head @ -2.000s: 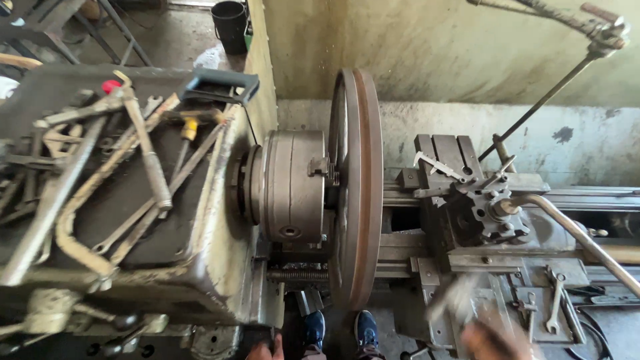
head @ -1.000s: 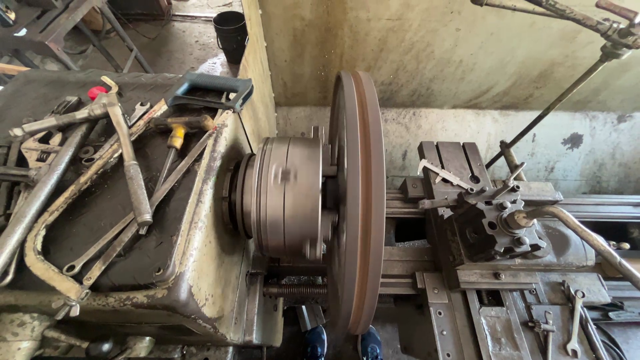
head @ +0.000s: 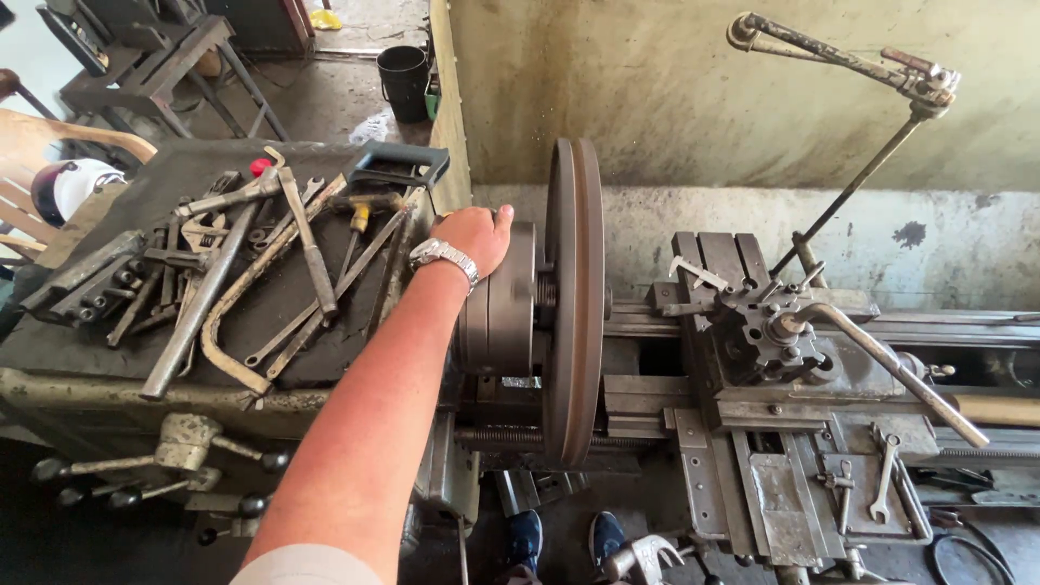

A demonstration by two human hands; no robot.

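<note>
My left hand (head: 474, 238), with a metal watch on its wrist, lies on top of the lathe chuck (head: 500, 301). Its fingers bend over the far side, partly hidden, so its grip is unclear. Just right of the chuck stands a large grooved metal wheel (head: 575, 301), upright and edge-on, with a threaded part (head: 546, 289) showing between the two. Farther right, a tool post (head: 768, 333) with a long bent handle (head: 894, 366) sits on the carriage. A caliper (head: 697, 273) rests behind the post. My right hand is out of view.
On the headstock top (head: 97, 357) lie a hacksaw (head: 219, 325), wrenches, a metal pipe (head: 199, 309) and a yellow-handled screwdriver (head: 357, 219). Control levers (head: 183, 455) stick out below. An open-end wrench (head: 884, 479) rests on the carriage. A jointed arm (head: 853, 187) rises behind.
My left hand is now on top of the chuck; one second ago no hand was in view. Two seconds ago, a blurred hand showed at the lower right and fingers at the bottom edge.
</note>
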